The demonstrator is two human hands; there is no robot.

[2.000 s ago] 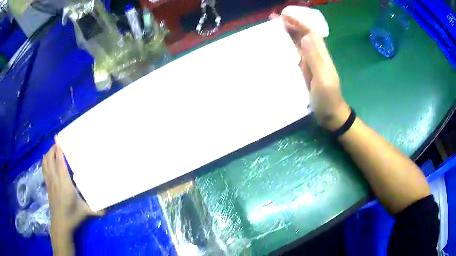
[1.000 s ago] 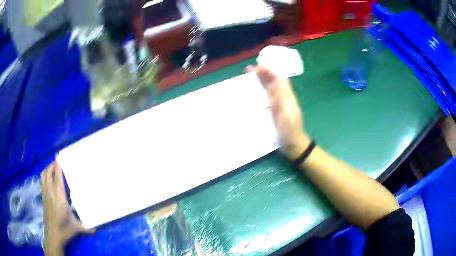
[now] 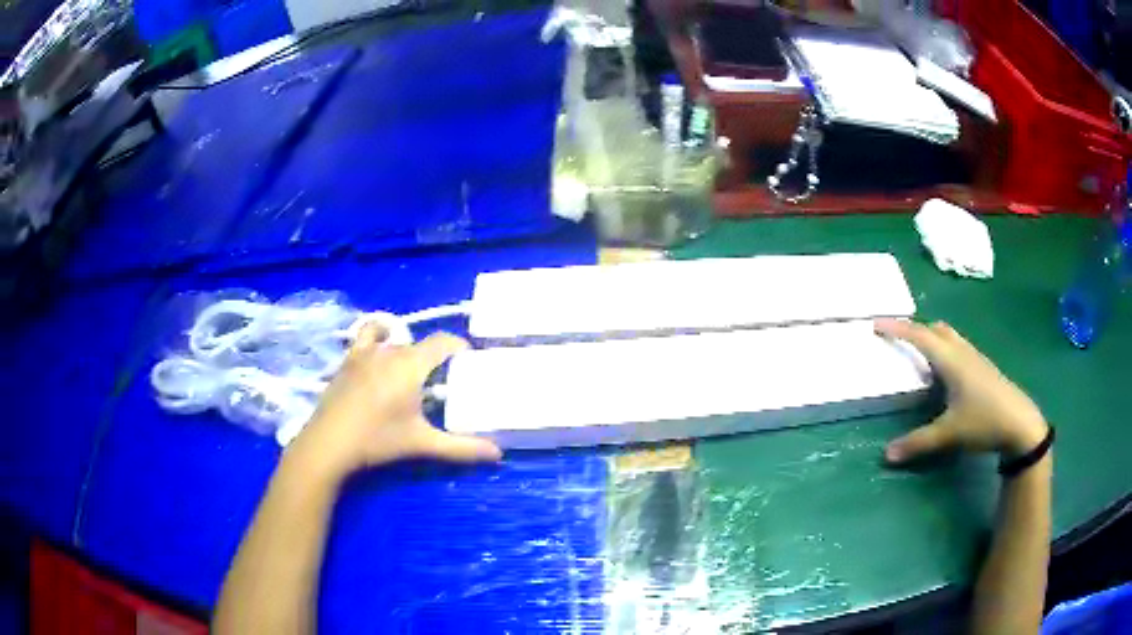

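Observation:
Two long white power strips lie side by side with plain faces up across the blue and green surfaces. My left hand (image 3: 379, 416) is around the left end of the nearer strip (image 3: 683, 378), its thumb at the front edge. My right hand (image 3: 962, 391) is curved loosely around the right end, fingers at the back edge and thumb slightly off the front edge. The farther strip (image 3: 689, 295) is behind it. White power cords (image 3: 242, 354) in clear plastic lie at the left, partly hidden by my left hand. A crumpled white cloth (image 3: 956, 238) lies behind my right hand.
A clear container of pens (image 3: 652, 186) stands behind the strips. A wooden tray (image 3: 745, 118) holds a phone, papers and a chain. A red crate (image 3: 1055, 112) is at the back right. A clear bottle (image 3: 1082, 316) is at the right edge. Clear tape (image 3: 658, 546) covers the seam in front.
The white strips, held up close to the camera before, now lie lower on the bench as two separate bars. The cloth is in full view behind my right hand. The view has turned left.

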